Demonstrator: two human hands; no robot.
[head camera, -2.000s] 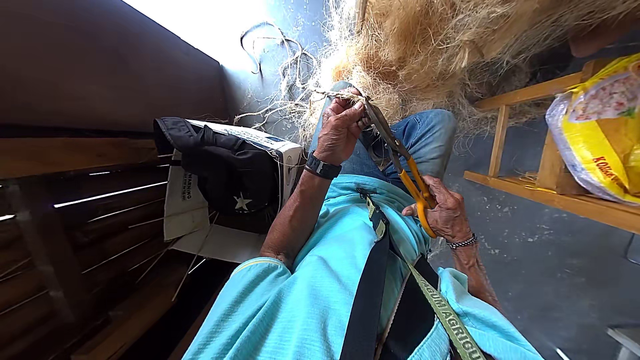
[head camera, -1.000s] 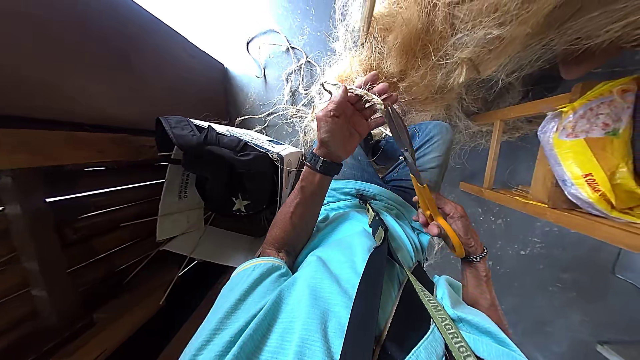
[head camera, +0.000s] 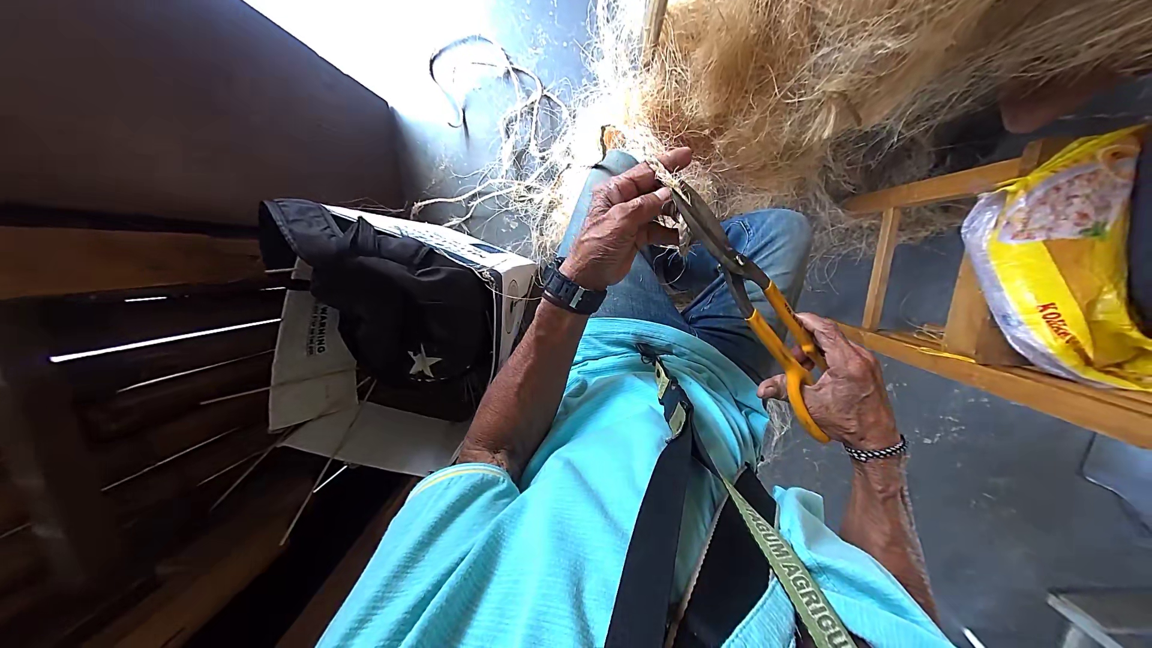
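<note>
My right hand (head camera: 841, 382) grips the yellow-orange handles of large metal-bladed shears (head camera: 738, 265). Their blades point up and left, and the tips reach the fingers of my left hand (head camera: 625, 220). That hand, with a dark watch at its wrist, pinches a pale strand of braided or twisted fibre (head camera: 681, 229), part of which hangs beside the blades. Whether the blades close on the strand cannot be told. Just beyond my fingers lies a big heap of loose, straw-coloured fibre (head camera: 765, 81).
On the left a cardboard box (head camera: 328, 360) holds a black cloth item with a star (head camera: 405, 297). A yellow plastic bag (head camera: 1057, 279) rests on a wooden frame (head camera: 999, 382) at the right. Loose cords (head camera: 531, 103) lie on the grey floor, top left of centre.
My left hand has turned, its fingers now drawn together around the strand. The shears, angled steeply a second ago, lean further left with their tips at those fingers.
</note>
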